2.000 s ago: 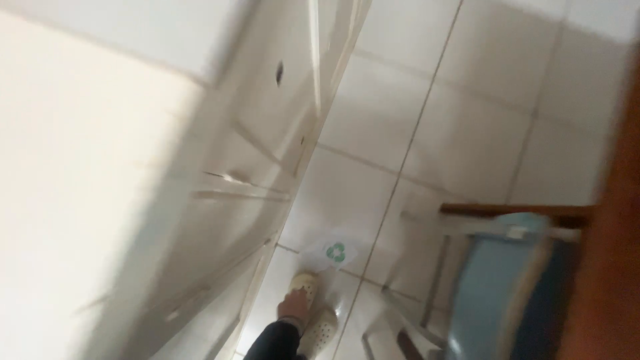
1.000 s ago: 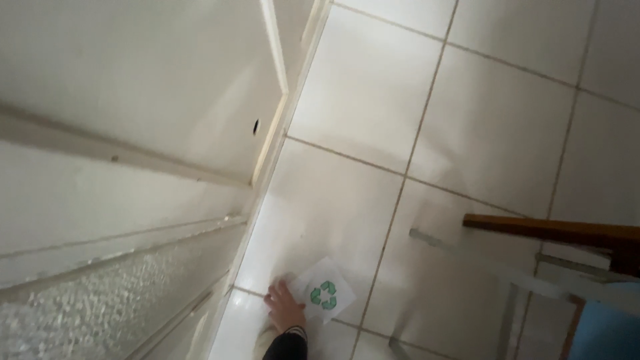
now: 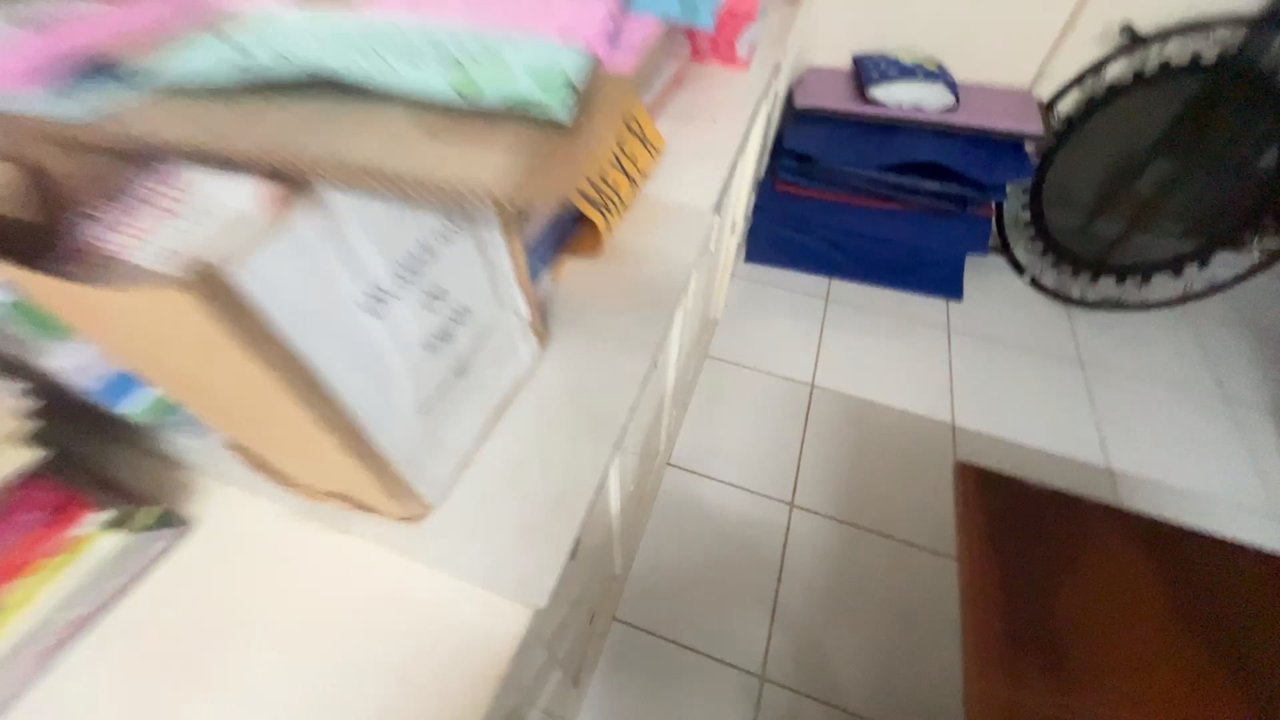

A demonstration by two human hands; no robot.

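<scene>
Neither of my hands shows in the head view now. On the pale counter (image 3: 600,330) at the left stands a cardboard box (image 3: 330,400) with a white sheet bearing writing on its side. Pink and mint-green folded items (image 3: 380,65) lie above it, blurred. An orange strip with lettering (image 3: 620,175) sticks out beside the box. Colourful printed items (image 3: 70,570) lie at the lower left edge. What my hands hold is hidden from view.
White floor tiles (image 3: 740,530) run along the counter. A brown wooden tabletop (image 3: 1120,600) juts in at the lower right. Blue folded mats (image 3: 860,220) with a small dark blue and white packet (image 3: 908,82) on top stand at the back, beside a round black-rimmed trampoline-like frame (image 3: 1150,160).
The view has swung up from the floor to the counter and room. One hand, seen earlier at a white card with a green recycling symbol on the tiles, is out of view, as is the card.
</scene>
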